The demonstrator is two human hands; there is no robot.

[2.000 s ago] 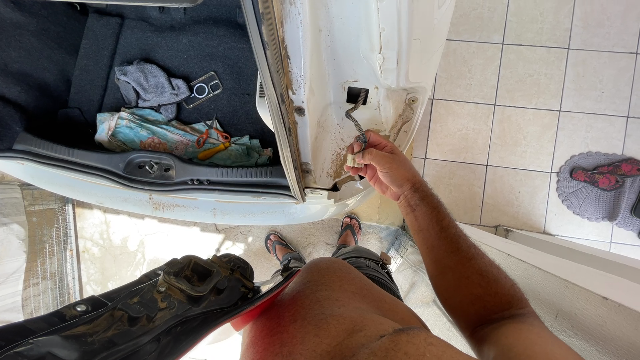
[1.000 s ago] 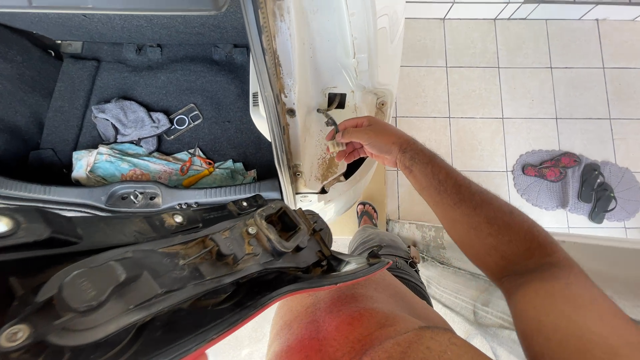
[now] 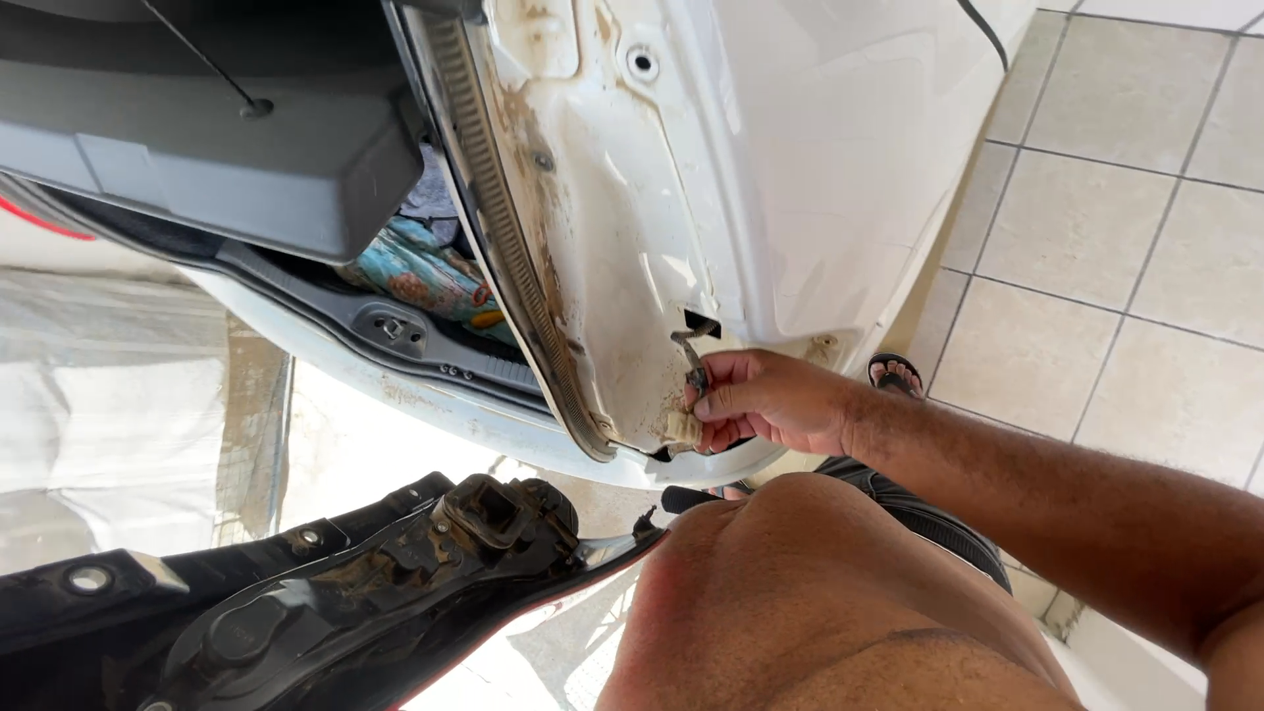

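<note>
My right hand (image 3: 755, 395) grips a pale plastic wiring connector (image 3: 683, 427) between thumb and fingers. Its dark wiring harness (image 3: 688, 346) comes out of a square hole (image 3: 703, 323) in the dirty white body panel (image 3: 632, 247) of a car. At the lower left is a black-backed car tail light (image 3: 296, 592) with a red edge, its back side facing up, apart from the connector. My left hand is not in view, so what it holds cannot be told.
Along the boot opening runs a ribbed rubber seal (image 3: 504, 227). The boot latch (image 3: 392, 329) sits on the sill, with a colourful cloth (image 3: 420, 272) behind it. A grey shelf panel (image 3: 197, 148) covers the upper left. Floor tiles (image 3: 1047, 346) lie to the right.
The view has shifted, and the grey shelf panel now hides much of the boot. My right hand stays at the connector beside the square hole throughout.
</note>
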